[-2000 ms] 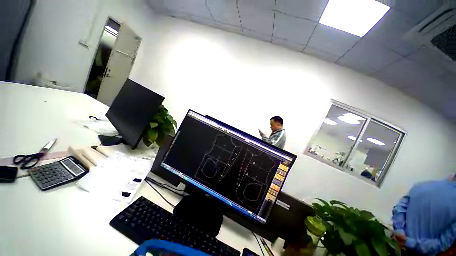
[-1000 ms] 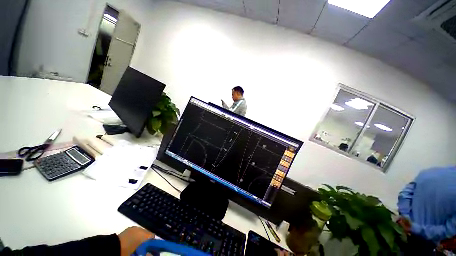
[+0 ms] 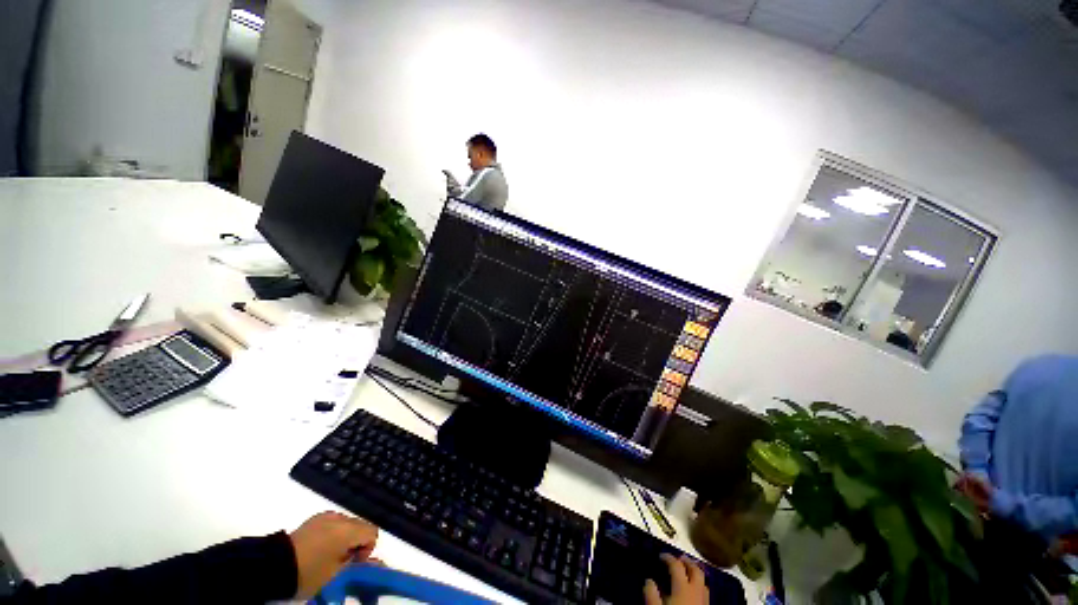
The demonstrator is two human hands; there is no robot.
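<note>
The lit monitor (image 3: 556, 325) shows thin pattern outlines with red dotted lines and an orange tool column at its right. The black keyboard (image 3: 455, 502) lies below it. My left hand (image 3: 335, 553), in a black sleeve, is at the keyboard's near left edge, fingers curled; whether it holds anything is unclear. My right hand (image 3: 679, 584) is on the black mouse pad (image 3: 621, 555), cut off by the bottom edge; a mouse under it cannot be made out. A blue curved item (image 3: 408, 583) is at bottom centre, beside my left hand.
Calculator (image 3: 160, 371), scissors (image 3: 101, 337), a black slab (image 3: 30, 390) and papers (image 3: 296, 378) lie at left. A dark second monitor (image 3: 317, 213) stands behind. A jar (image 3: 745, 508) and a plant (image 3: 881, 496) are at right. One person stands beyond the monitor, another in blue at far right.
Both hands have come into view from below. The view has tilted down, showing more desk. The pattern on screen is larger than in the oldest frame. The person behind the monitor appears further left.
</note>
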